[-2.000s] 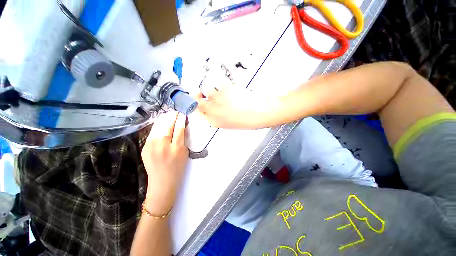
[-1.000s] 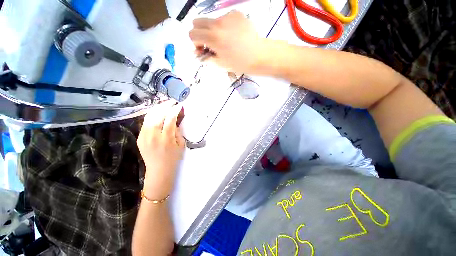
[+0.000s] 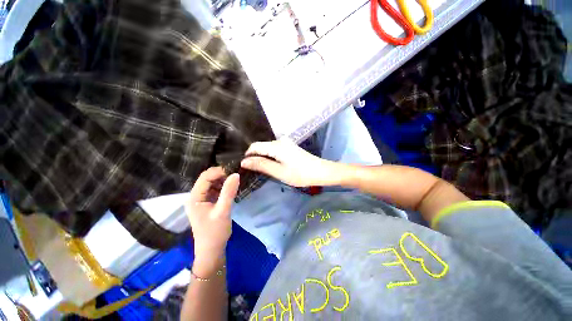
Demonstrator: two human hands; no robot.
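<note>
A dark plaid garment piece (image 3: 144,119) with cream check lines spreads over the left and over the table's near corner. My right hand (image 3: 282,164) is shut on its edge in front of my body. My left hand (image 3: 214,204) is beside it at the same edge, thumb and forefinger bent close to the cloth. Whether the left fingertips grip the cloth is not clear. A narrow plaid strip (image 3: 141,227) hangs in a loop below the piece.
Scissors with a red loop (image 3: 392,24) and a yellow loop lie at the white table's (image 3: 326,81) far edge. A large dark plaid heap (image 3: 495,119) is at the right. Blue material (image 3: 389,135) shows below the table. A tan, yellow-edged item (image 3: 59,257) is at lower left.
The view has shifted and the sewing machine head is out of the picture. Both hands have moved from the needle and table to the cloth near my lap. The plaid piece now covers the left.
</note>
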